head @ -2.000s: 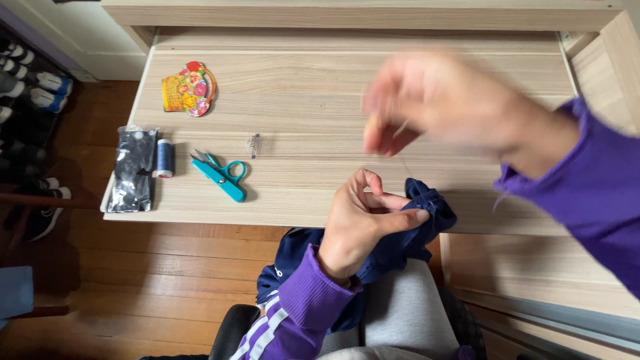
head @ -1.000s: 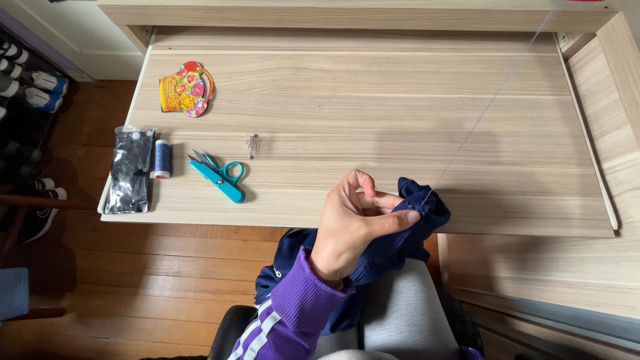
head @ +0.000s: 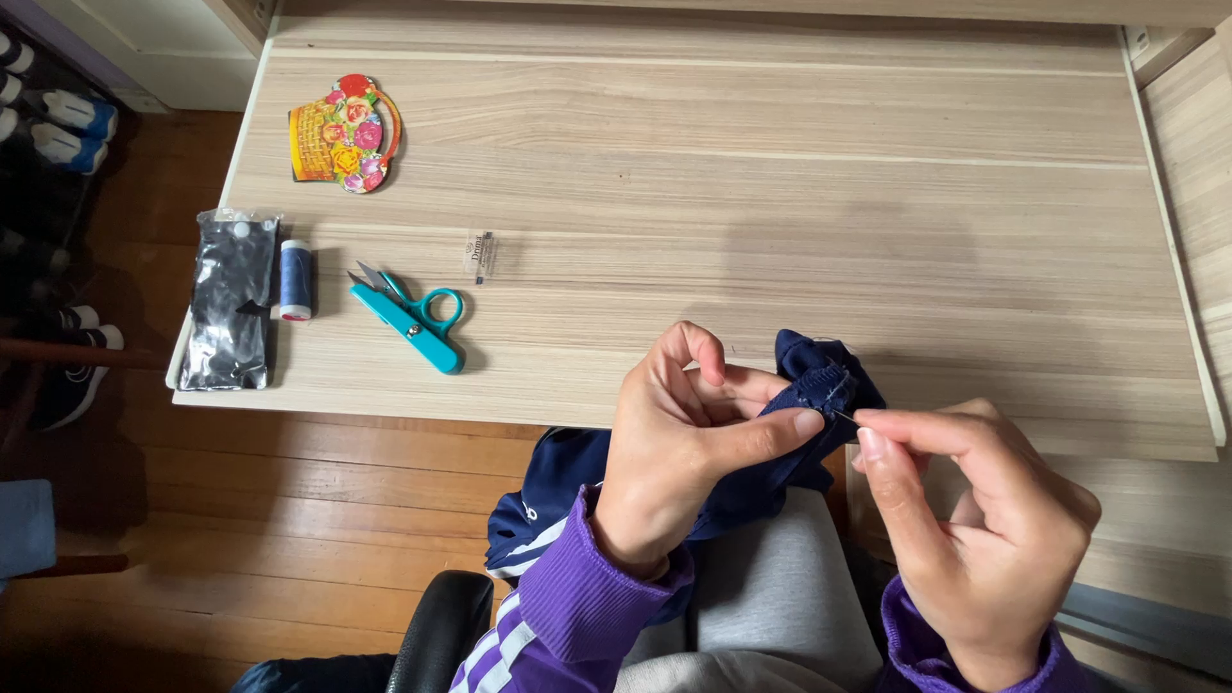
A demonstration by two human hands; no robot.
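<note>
My left hand [head: 703, 433] pinches a gathered seam of a navy blue garment with white stripes [head: 770, 481], near the desk's front edge. Between the thumb and forefinger of my right hand [head: 962, 510] is a thin sewing needle [head: 847, 418], its tip at the stitched seam just right of my left thumb. Pale stitches show on the seam. The rest of the garment hangs over my lap. Teal thread snips [head: 409, 318] lie on the desk, left of my hands. Beside them stands or lies a spool of blue thread [head: 295, 279]; which, I cannot tell.
A black plastic packet [head: 231, 308] lies at the wooden desk's [head: 674, 192] left edge. Farther back is a flower-basket-shaped card [head: 346, 135]. A small clear packet [head: 479, 257] with writing lies near the snips. A black chair armrest [head: 441, 630] is below; shoes [head: 72, 130] are at far left.
My right hand was raised above the garment, then out of view with thread stretched toward the upper right; now it is back at the seam with the needle. My left hand keeps its hold.
</note>
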